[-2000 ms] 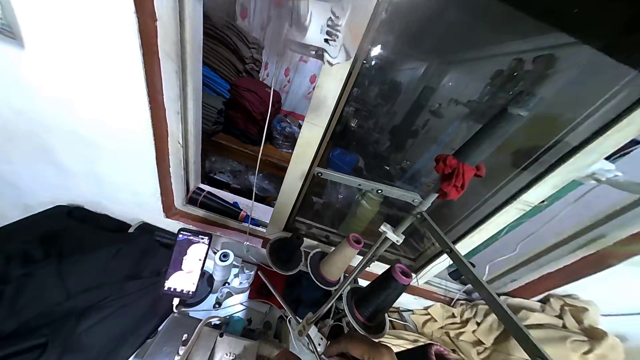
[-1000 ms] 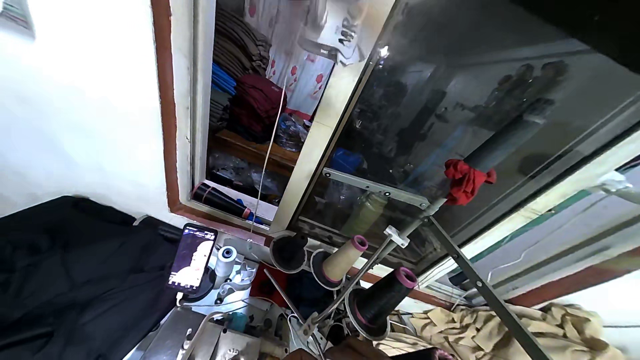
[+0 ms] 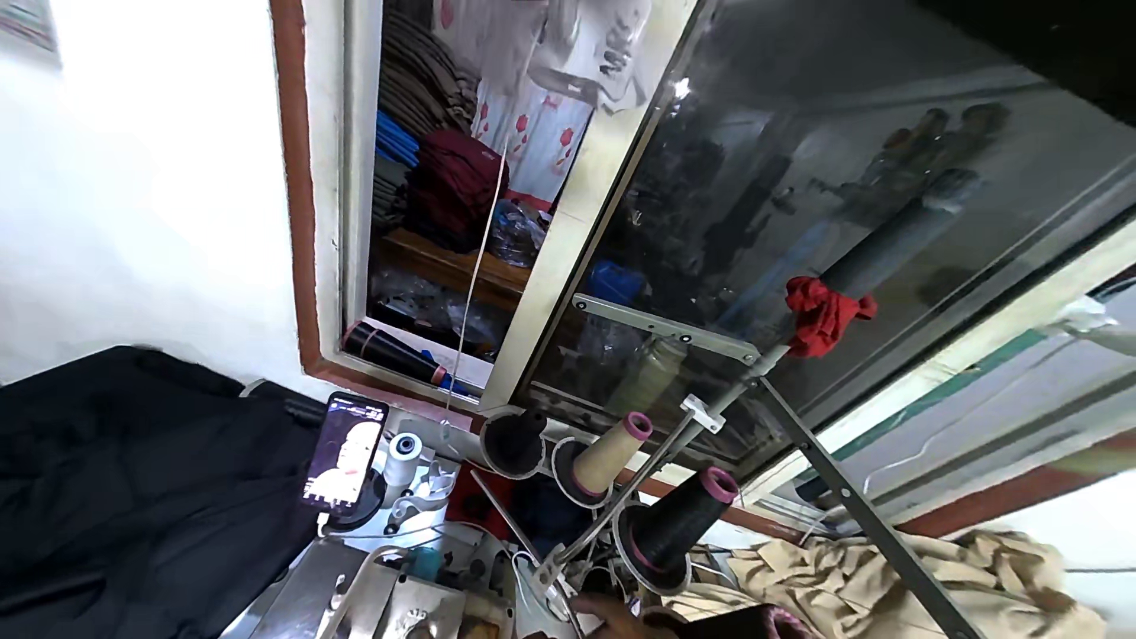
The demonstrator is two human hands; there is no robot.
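At the bottom edge, part of one hand, which looks like my right hand point(image 3: 611, 616), shows beside the lower end of a metal thread-stand rod point(image 3: 621, 497). A dark thread cone point(image 3: 737, 624) lies close to its right. The frame's edge cuts off most of this hand, so its grip is hidden. My left hand cannot be made out. On the stand are a beige thread cone point(image 3: 612, 454) and a black thread cone point(image 3: 679, 522), both with pink tops. The sewing machine's metal body point(image 3: 424, 608) is at lower left of the hand.
A lit phone point(image 3: 346, 454) stands beside a white thread spool point(image 3: 404, 450). Black fabric point(image 3: 133, 497) covers the lower left, beige fabric point(image 3: 896, 577) the lower right. The stand's flat metal bar point(image 3: 852, 497) slants before the glass window point(image 3: 754, 222). A red cloth point(image 3: 821, 317) is tied on its pole.
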